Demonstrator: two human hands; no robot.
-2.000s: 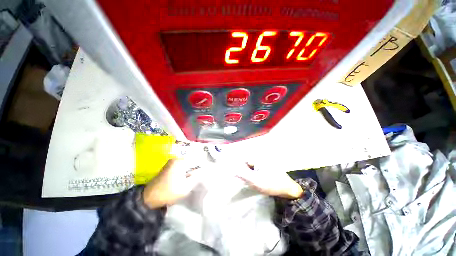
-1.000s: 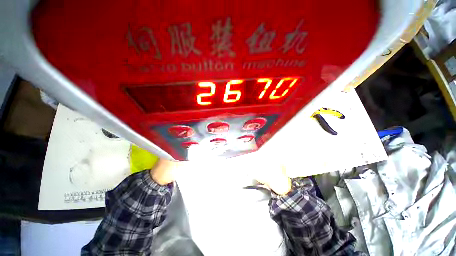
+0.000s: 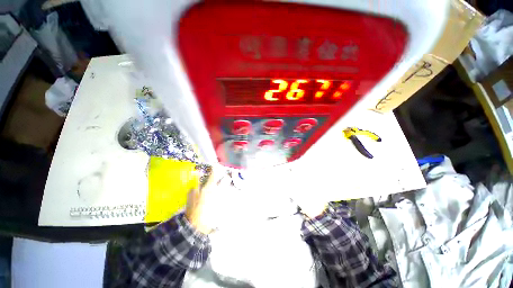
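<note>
A pale garment [image 3: 261, 247], glaring white under the lamp, lies over the table's front edge below the red-fronted button machine [image 3: 292, 62]. The counter display [image 3: 306, 90] reads 267 and a last digit that looks like 1. My left hand [image 3: 201, 211] is at the cloth's left edge, just right of the yellow sheet [image 3: 169, 188]; its fingers are lost in glare. My right hand [image 3: 313, 207] is at the cloth's right side, washed out, its fingers unclear. The dies and any button at the cloth cannot be made out.
A glittering heap of button parts [image 3: 160, 138] lies left of the machine head by a round hole. Yellow-black pliers [image 3: 361, 142] lie on the right of the white table [image 3: 73, 157]. A garment pile [image 3: 450, 225] is at right, a carton [image 3: 413, 79] behind right.
The view has tipped and shifted, so the machine front looks smaller and the parts heap shows again. The display went from 2670 to seemingly 2671. My left hand has moved slightly right and down.
</note>
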